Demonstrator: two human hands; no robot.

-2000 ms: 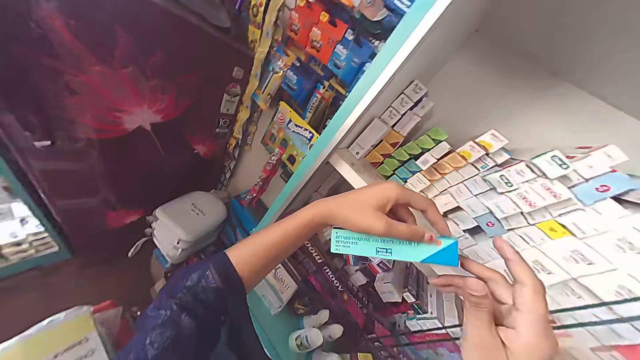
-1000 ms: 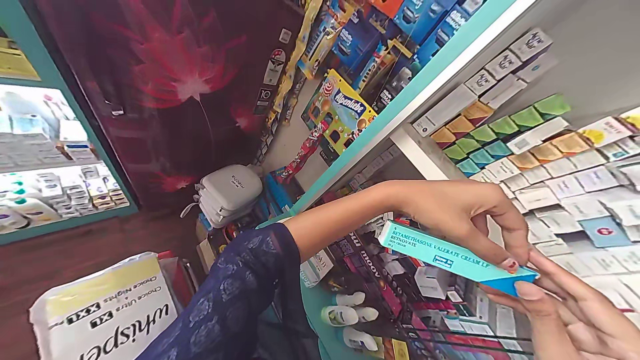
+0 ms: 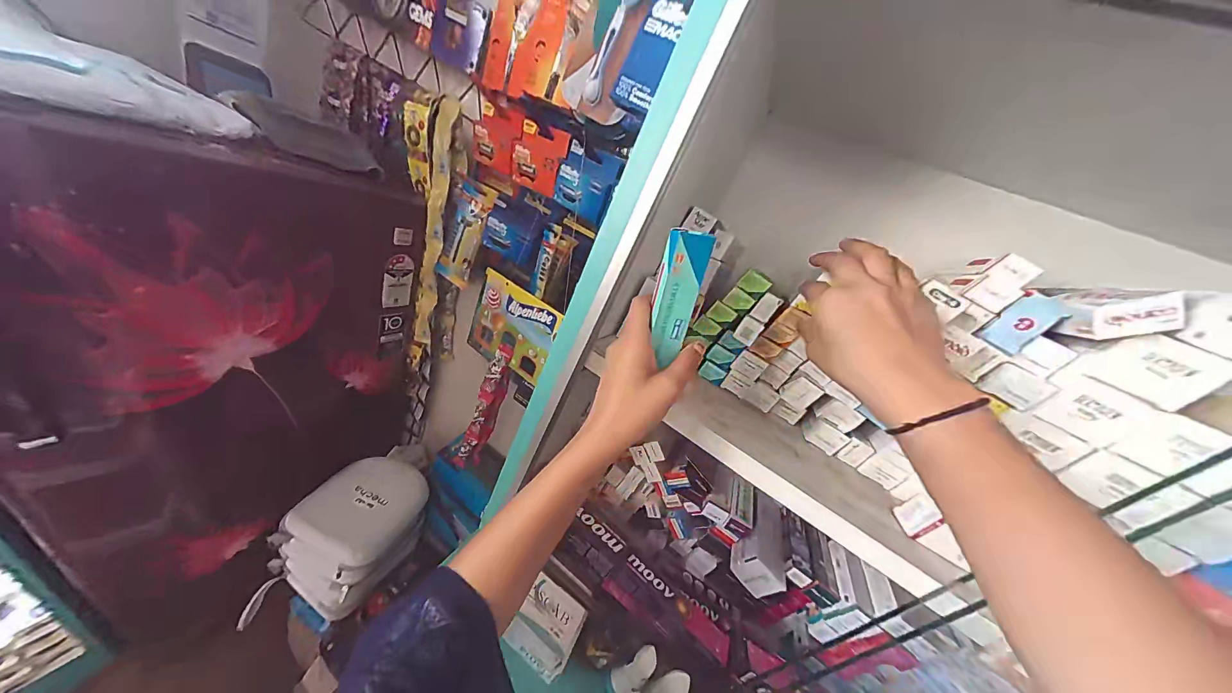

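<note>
Upright in my left hand (image 3: 640, 371) stands a teal and blue medicine carton (image 3: 680, 298), gripped low between thumb and fingers, in front of the shelf's left end. My right hand (image 3: 866, 308), with a dark cord on the wrist, reaches over the stacked small cartons on the shelf. Its fingers are bent at the back rows; whether they touch or hold a carton cannot be told. Green-ended cartons (image 3: 739, 300) lie between the two hands. White cartons (image 3: 1097, 409) fill the shelf to the right of my right hand.
The shelf's front edge (image 3: 770, 481) runs below the hands, with a teal-edged upright panel (image 3: 616, 241) at its left. Hanging packets (image 3: 520, 322) line the wall beyond. Lower down are more cartons (image 3: 760, 563) and thin dark bars (image 3: 1145, 520). Grey cases (image 3: 356, 505) stand at lower left.
The carton, earlier held flat between both hands, is now upright in my left hand alone. My right hand has let go of it and moved over the shelf's cartons. The view has shifted.
</note>
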